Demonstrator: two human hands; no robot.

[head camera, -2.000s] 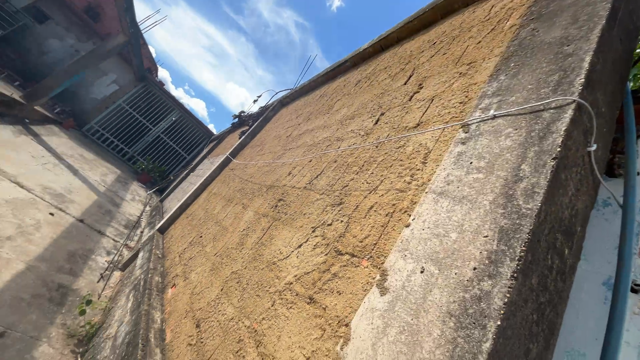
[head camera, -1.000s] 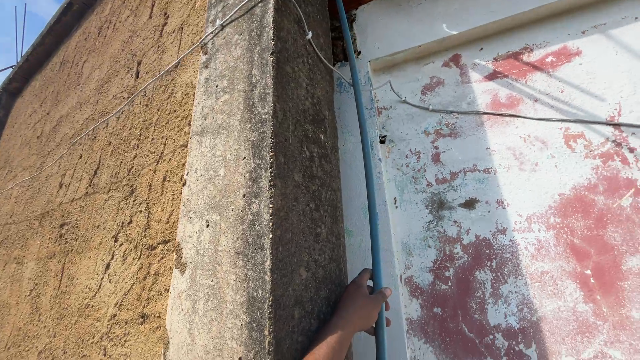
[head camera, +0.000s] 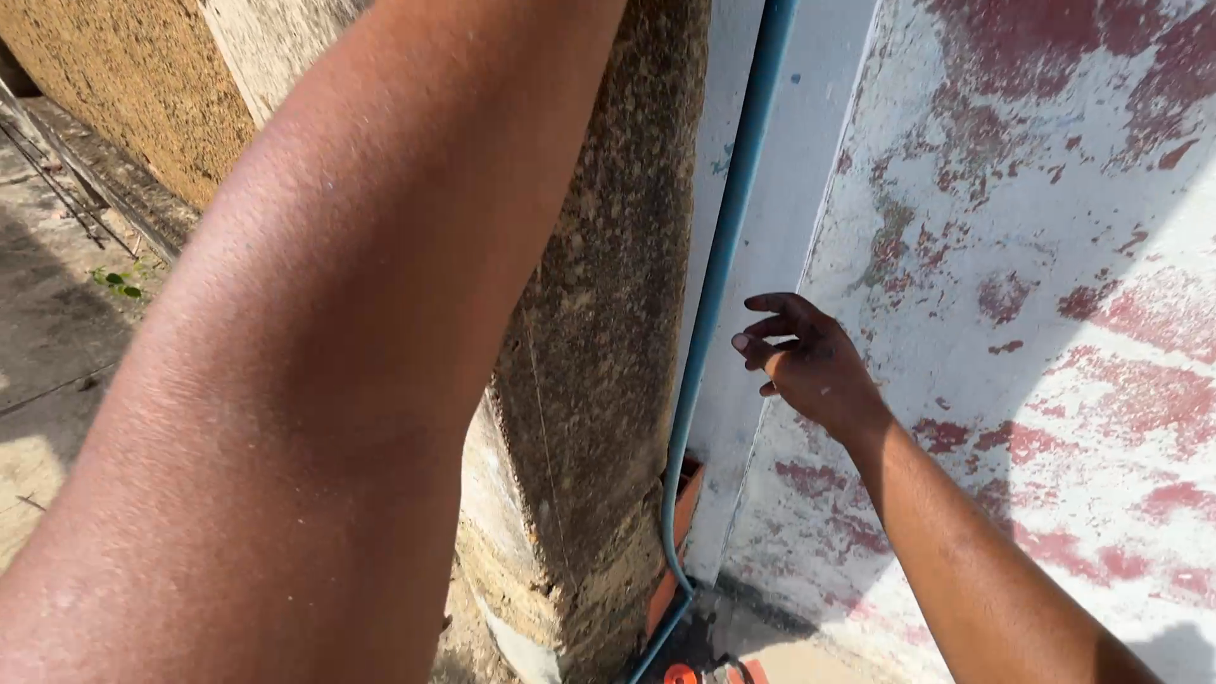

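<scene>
A blue pipe or hose (head camera: 722, 247) runs down between the concrete pillar and the white wall, then bends near the ground. To its right my right hand (head camera: 803, 361) is raised, fingers apart and slightly curled, holding nothing and not touching the pipe. My left arm crosses the upper left of the view close to the camera; its hand lies beyond the top edge, so what it holds or touches is hidden.
The rough concrete pillar (head camera: 608, 285) stands left of the pipe, and the wall with peeling red paint (head camera: 997, 380) is on the right. An orange object (head camera: 680, 674) lies low by the pipe's bend. A tan plastered wall (head camera: 133, 76) is behind my arm.
One second ago a hand was against the blue pipe from the left. Now my left arm reaches up past the top edge and my right hand has come into view. The view has tilted downward.
</scene>
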